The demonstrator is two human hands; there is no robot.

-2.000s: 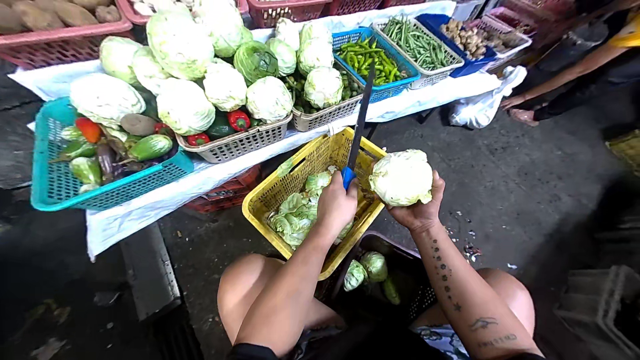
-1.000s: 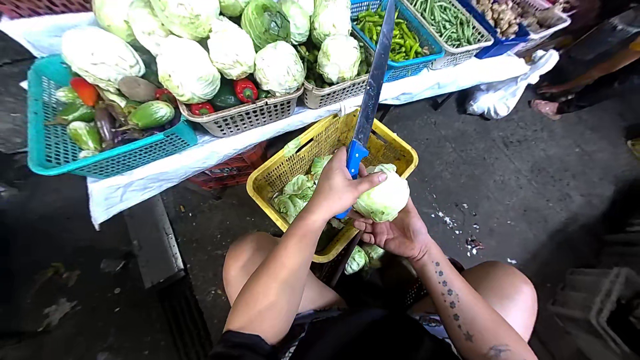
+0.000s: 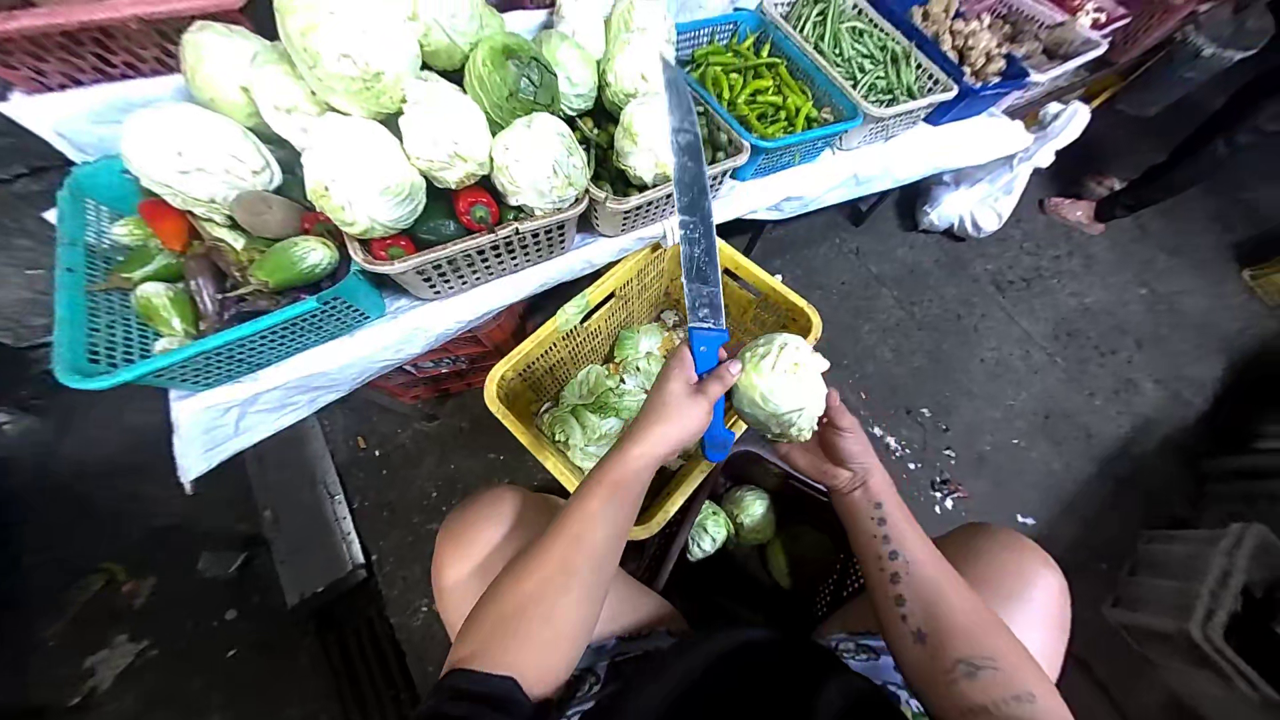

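Note:
My left hand (image 3: pixel 685 405) grips the blue handle of a long knife (image 3: pixel 697 220), its blade pointing up and away from me. Close to its right, my right hand (image 3: pixel 832 445) holds a trimmed cabbage (image 3: pixel 781 386) from below and the side. The knife handle is beside the cabbage. Under both hands stands a yellow plastic basket (image 3: pixel 520 415) with loose cabbage leaves (image 3: pixel 590 410) in it. Nearer my lap is a dark crate (image 3: pixel 825 570) holding small cabbages (image 3: pixel 748 513) and a long green vegetable.
Ahead, a stall covered with white sheeting (image 3: pixel 290 395) bears a teal basket (image 3: pixel 85 350) of eggplants, piled cabbages (image 3: pixel 362 178), green chili peppers (image 3: pixel 760 88) and green beans (image 3: pixel 860 50). A white plastic bag (image 3: pixel 985 190) hangs at its edge. Another person's foot (image 3: pixel 1075 213) is at right; a grey crate (image 3: pixel 1190 600) stands lower right.
Two seconds ago the cabbage was held higher and further from the knife handle; a second ago it was lower, against the handle. Since then it has come up slightly in my right hand.

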